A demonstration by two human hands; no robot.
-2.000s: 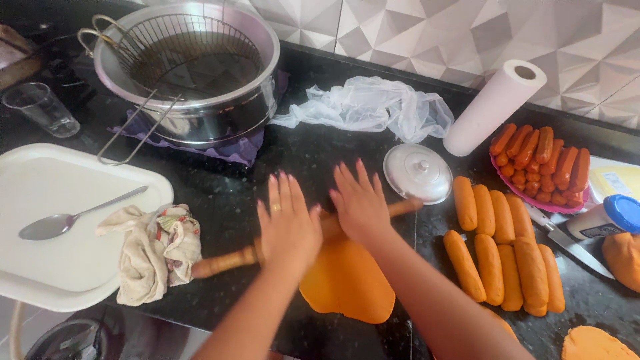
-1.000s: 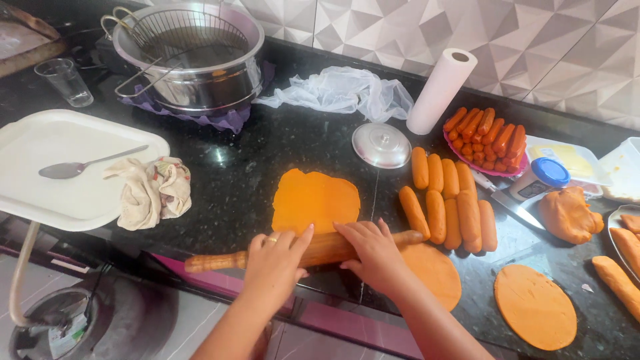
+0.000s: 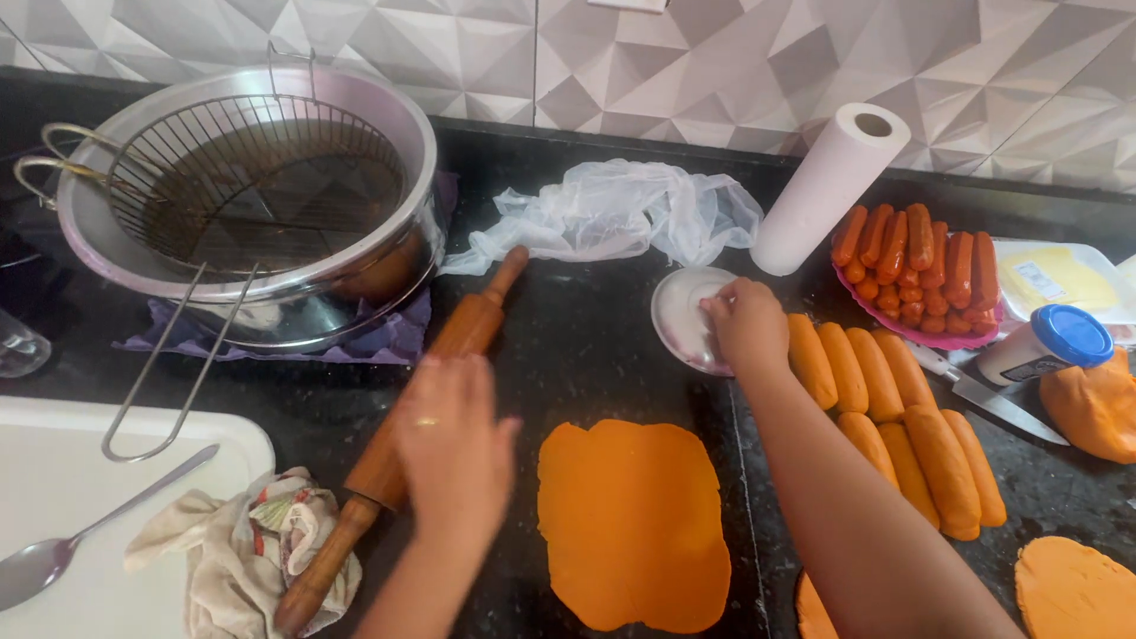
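Observation:
My left hand (image 3: 457,444) is over the middle of a wooden rolling pin (image 3: 390,453), which lies slanted with its near handle on a cloth; whether the fingers grip it is blurred. My right hand (image 3: 748,324) has its fingers at the knob of a round metal lid (image 3: 685,315), which lies on the black counter. Between my forearms a flat, roughly rectangular sheet of orange dough (image 3: 635,524) lies on the counter. Right of my right hand are several dough-wrapped rolls (image 3: 874,373) in two rows.
A large pot (image 3: 382,266) with a wire basket stands back left. Before it are a white tray (image 3: 257,435), a spoon (image 3: 40,568) and a cloth (image 3: 222,568). Behind are a plastic bag (image 3: 621,213) and a paper roll (image 3: 825,195). At right are sausages (image 3: 919,257) and a knife (image 3: 1012,413).
The rolling pin has moved left, off the dough, and now lies slanted with my left hand over it. My right hand has left the pin and reached the metal lid. The view has shifted closer.

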